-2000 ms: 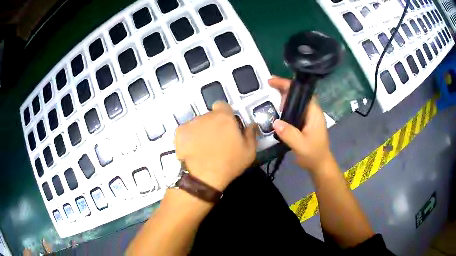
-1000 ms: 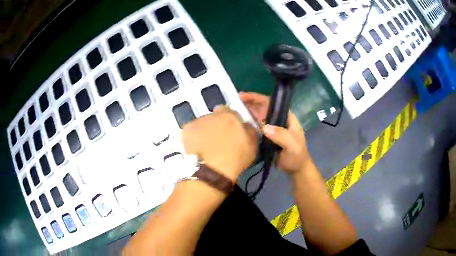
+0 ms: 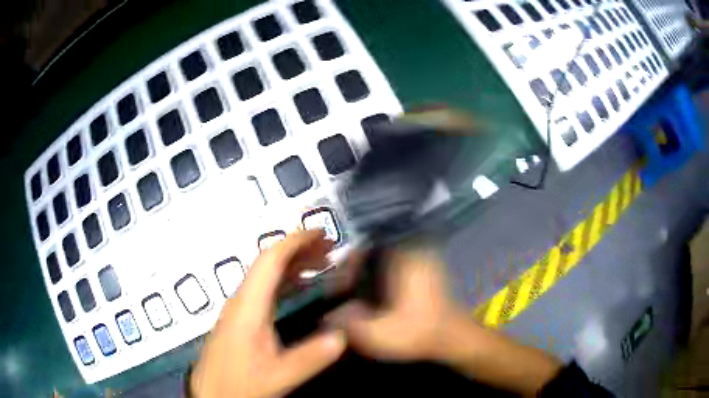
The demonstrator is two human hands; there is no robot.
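Observation:
A white tray (image 3: 167,256) holds rows of rounded-square units in pockets; most have dark faces, and the front row shows pale or bluish faces. My left hand (image 3: 260,311) is over the tray's front edge, thumb and fingers apart, with nothing clearly held. A unit with a pale patterned face (image 3: 321,225) sits in its pocket just beyond my fingertips. My right hand (image 3: 404,311) is blurred and grips the black handheld scanner (image 3: 412,175), whose blurred head covers the tray's right edge. The scanner's grip is partly hidden by my hand.
A second white tray (image 3: 548,128) with similar units lies to the right on the green bench (image 3: 424,54), with a thin black cable across it. A blue stool (image 3: 670,134) stands beyond. Yellow-black tape (image 3: 571,245) runs along the grey floor.
My left hand has drawn back from the tray and opened, exposing front-row units. The scanner has swung left and down over the tray's right edge, and my right hand has moved nearer my left.

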